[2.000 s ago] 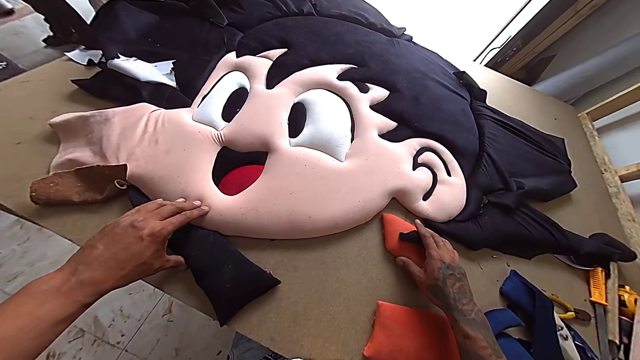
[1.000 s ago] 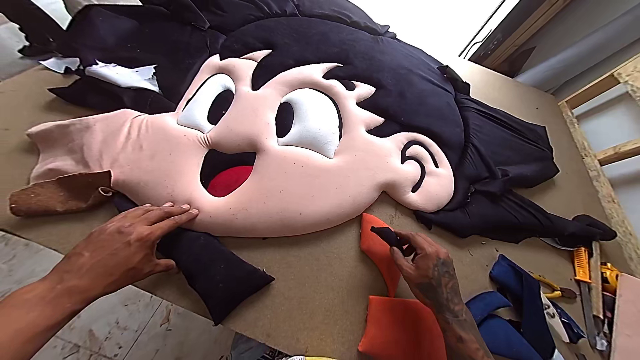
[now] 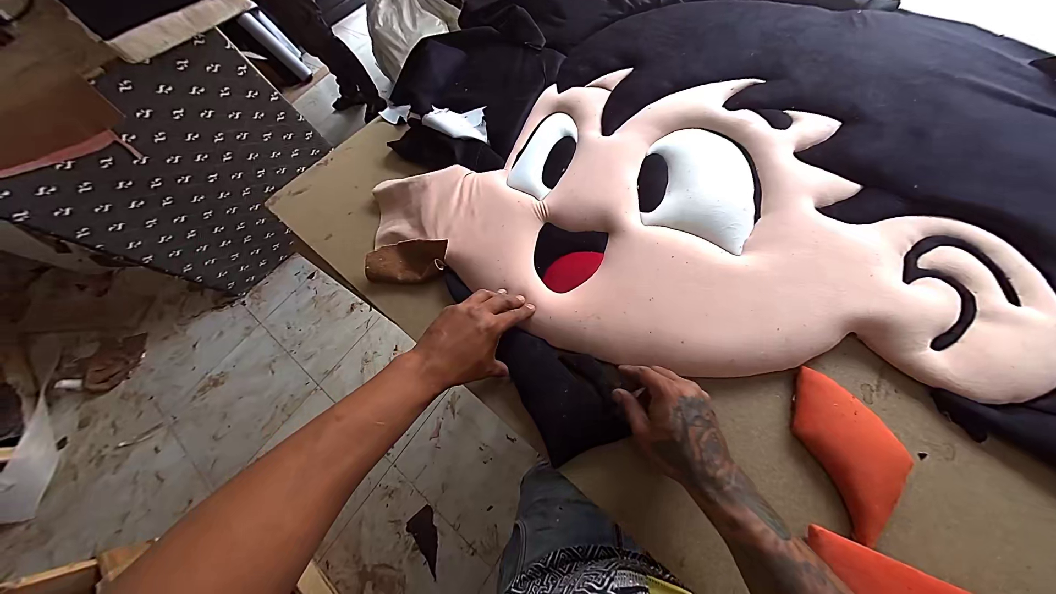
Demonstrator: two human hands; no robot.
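Observation:
A large padded cartoon face (image 3: 742, 297) of pale pink fabric, with black hair (image 3: 891, 91), lies on a brown board. My left hand (image 3: 466, 334) rests at its chin edge below the red and black mouth (image 3: 573, 260), fingertips on the pink fabric. My right hand (image 3: 668, 412) holds a small black piece of material (image 3: 598, 371) over the black fabric piece (image 3: 557, 408) beneath the chin. To the right of that hand lies an orange padded piece (image 3: 854, 450), partly beside the face, and a second orange piece (image 3: 874, 569) is at the bottom edge.
A brown scrap (image 3: 404, 261) lies near the neck end of the face. Off the board (image 3: 330, 194), the tiled floor (image 3: 280, 355) is littered with scraps. A dark patterned panel (image 3: 181, 157) stands at the left. Behind it, a person's legs (image 3: 330, 49) are visible.
My right hand has moved left with the small black piece, from the orange piece to the black fabric under the chin. My left hand stays at the face's edge. The view has swung left.

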